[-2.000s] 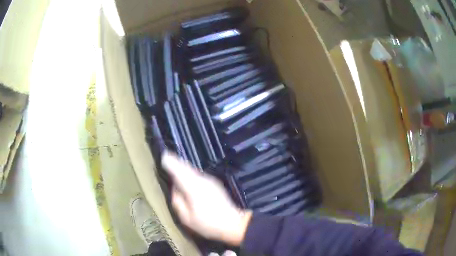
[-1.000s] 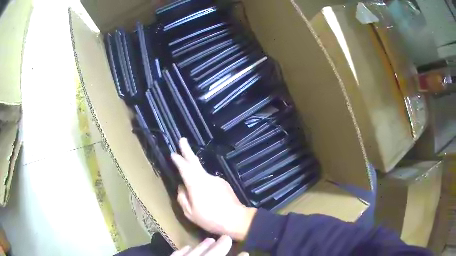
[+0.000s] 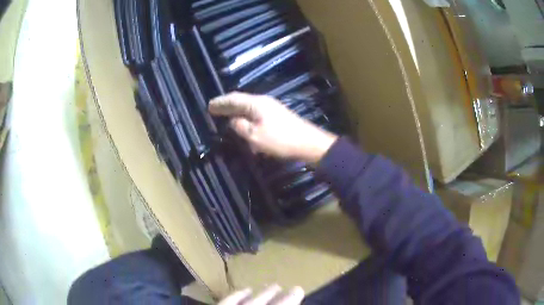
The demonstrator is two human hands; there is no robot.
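Note:
An open brown carton [image 3: 289,247] holds small dark panels standing on edge in rows. The left rows [image 3: 176,89] run lengthwise, and several panels [image 3: 218,205] stand close together at the near left. The right row [image 3: 253,30] lies crosswise, with one brighter silver edge [image 3: 268,50]. My right hand [image 3: 259,122] is bare and reaches over the middle of the carton, its fingers bent down at the panel edges. Its fingertips are partly hidden, so a grip cannot be told. My left hand [image 3: 262,296] shows only fingertips at the bottom edge, by the near carton wall.
A taped brown carton [image 3: 447,89] stands to the right, with more boxes [image 3: 492,208] beyond it. The floor with a yellow line [image 3: 89,155] lies left of the open carton. My knee [image 3: 128,277] is against its near left side.
My right hand has moved from the near left panels to the middle of the carton, uncovering the near left group. The view has shifted, and the carton's near end shows more.

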